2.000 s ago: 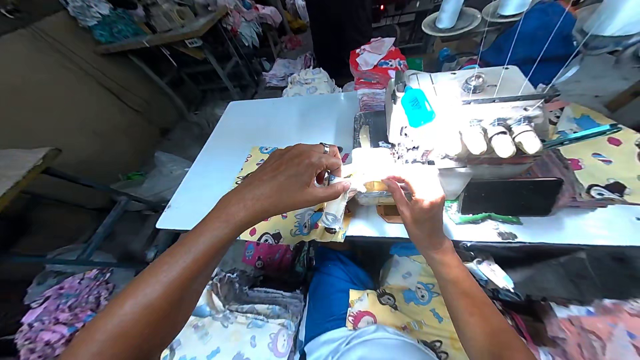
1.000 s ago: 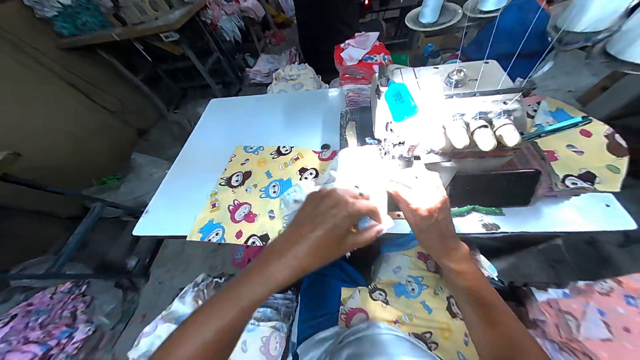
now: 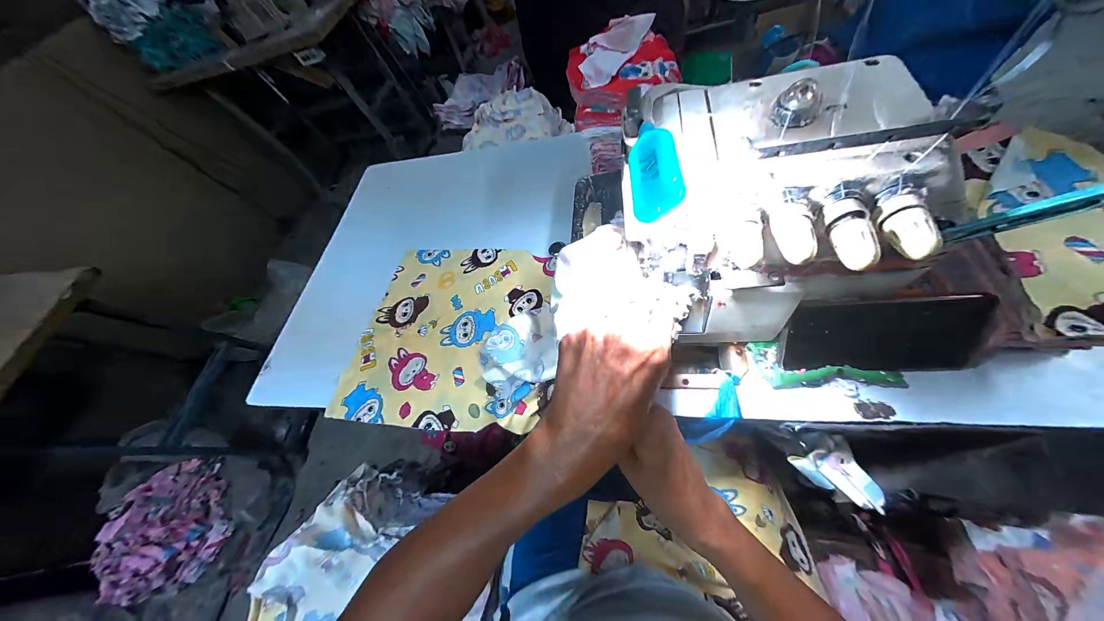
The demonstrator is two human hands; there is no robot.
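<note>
My left hand lies on a bright, overexposed white cloth just left of the needle area of an overlock sewing machine; its fingers are lost in the glare. My right hand is crossed under and behind the left wrist, mostly hidden, so its hold does not show. Flat on the white table, left of the hands, is a yellow cartoon-print fabric. A pale, sheer-looking part of cloth overlaps its right side.
A dark phone leans at the machine's front, near a green strip. Teal tweezers or a similar long tool lie at right. The white table's edge is at left. Yellow fabric covers the lap; cloth piles stand below.
My right hand has moved from beside the left hand to beneath its wrist. The left hand has moved onto the cloth near the needle area. Yellow fabric on the table shows more than two seconds ago.
</note>
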